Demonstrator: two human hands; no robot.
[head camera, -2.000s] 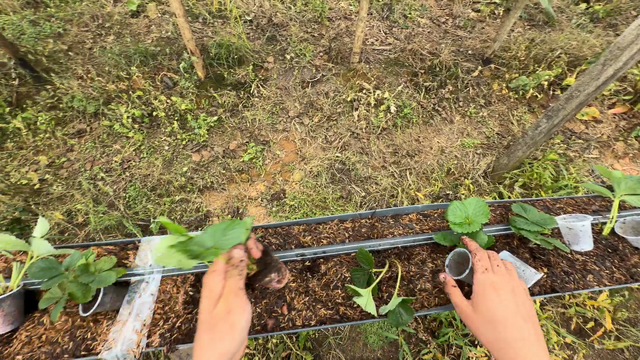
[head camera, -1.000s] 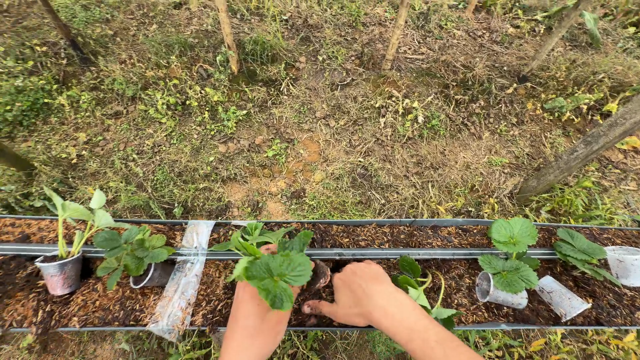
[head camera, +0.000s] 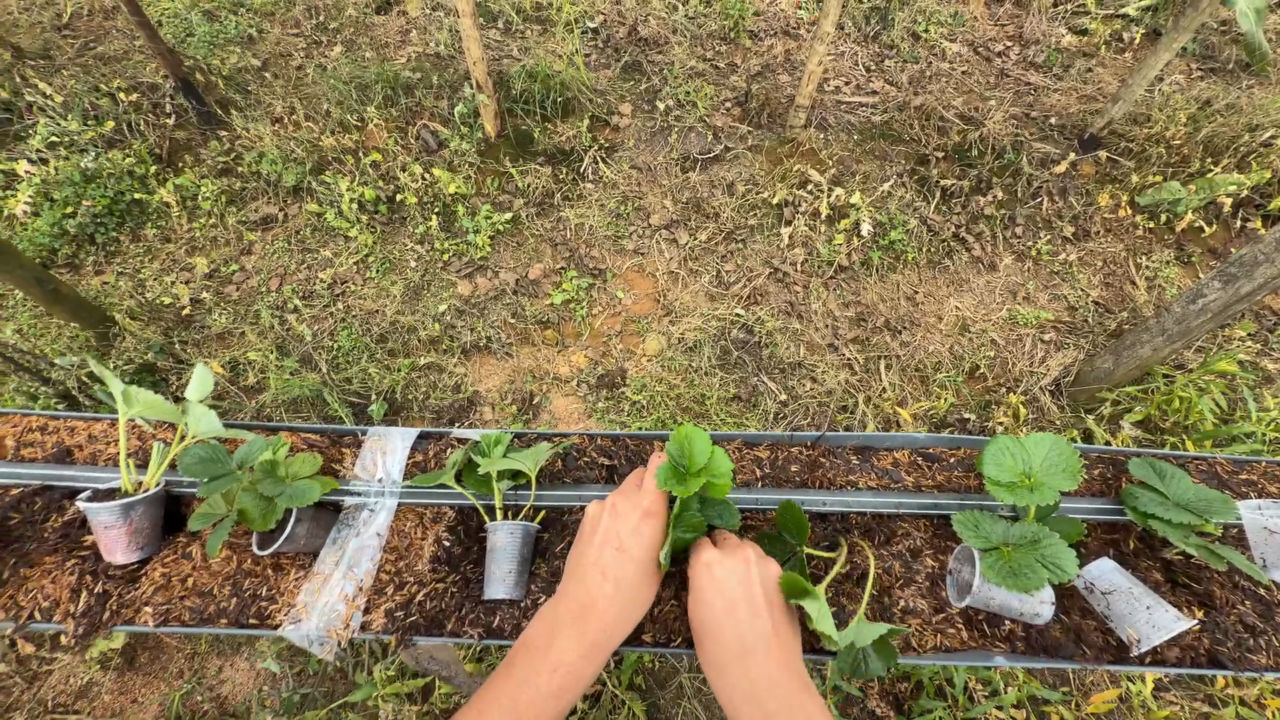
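Observation:
Green strawberry seedling leaves (head camera: 692, 480) rise between my two hands over the planting trough. My left hand (head camera: 620, 540) is at the seedling's left side, fingers around its base, which is hidden. My right hand (head camera: 738, 585) presses down at the dark growing medium just right of the stems, fingertips out of sight. Close by on the right, another strawberry seedling (head camera: 835, 600) leans over the medium. A potted strawberry seedling (head camera: 510, 540) in a grey plastic cup stands to the left of my hands.
A metal rail (head camera: 860, 503) runs lengthwise along the trough. Clear plastic film (head camera: 350, 560) crosses it at left. Further left are two cupped seedlings (head camera: 125, 520). On the right lie an empty plastic cup (head camera: 1135, 605) and a cup with a seedling (head camera: 1000, 587). Wooden posts (head camera: 1180, 315) stand beyond.
Two seconds ago my left hand held the seedling above the trough and my right hand was at a cup farther right. Both hands have come together low at the medium around the seedling.

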